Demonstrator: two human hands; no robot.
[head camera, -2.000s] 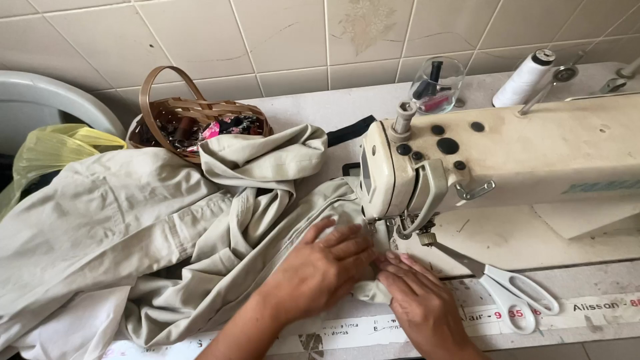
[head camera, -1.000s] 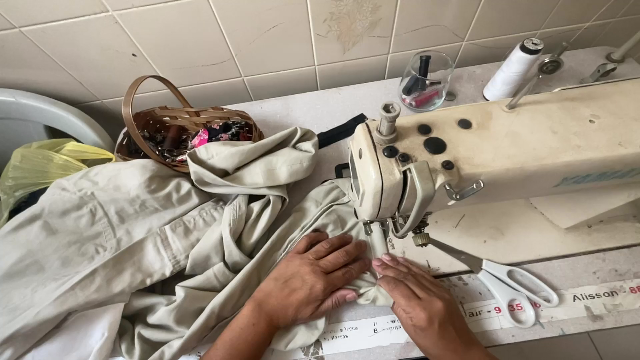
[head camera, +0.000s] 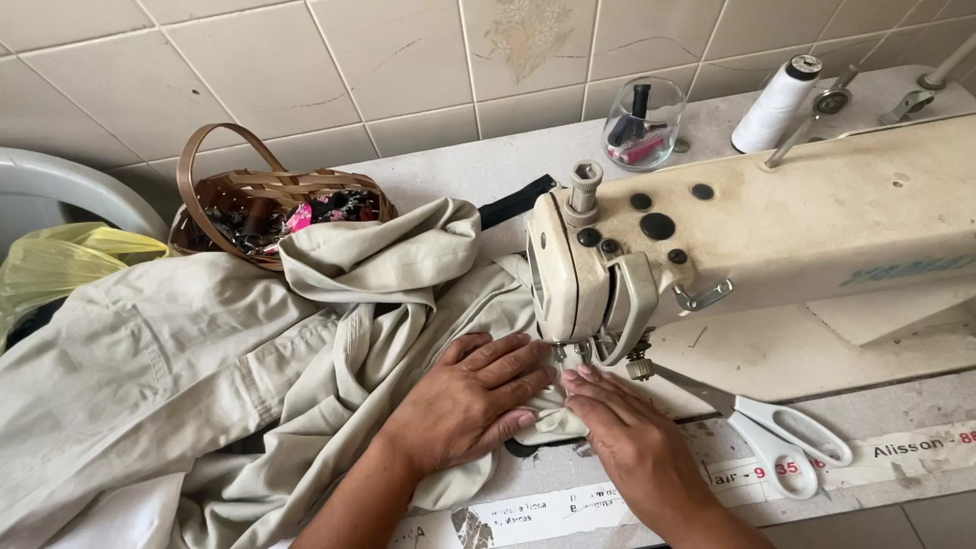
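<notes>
A light grey-beige cloth garment (head camera: 297, 366) lies in folds over the left of the table and runs under the head of a cream sewing machine (head camera: 732, 221). My left hand (head camera: 473, 404) rests palm down on the cloth, just left of the presser foot area, fingers slightly spread. On the other side my right hand (head camera: 625, 427) presses its fingertips on the cloth's edge, close in front of the needle area. The needle itself is hidden. White-handled scissors (head camera: 785, 450) lie right of my right hand, their blades pointing toward the machine.
Behind the garment stands a wicker basket (head camera: 366, 183) holding small items. A glass (head camera: 646, 126) with bobbins or similar pieces and a white thread cone (head camera: 774, 107) stand behind the machine. At far left are a grey tub (head camera: 91, 179) and a yellow plastic bag (head camera: 69, 259). Tape bearing writing runs along the front edge.
Both hands stay on the cloth near the needle area. The fingers of my left hand have shifted slightly on the cloth. The scissors and basket have not plainly moved.
</notes>
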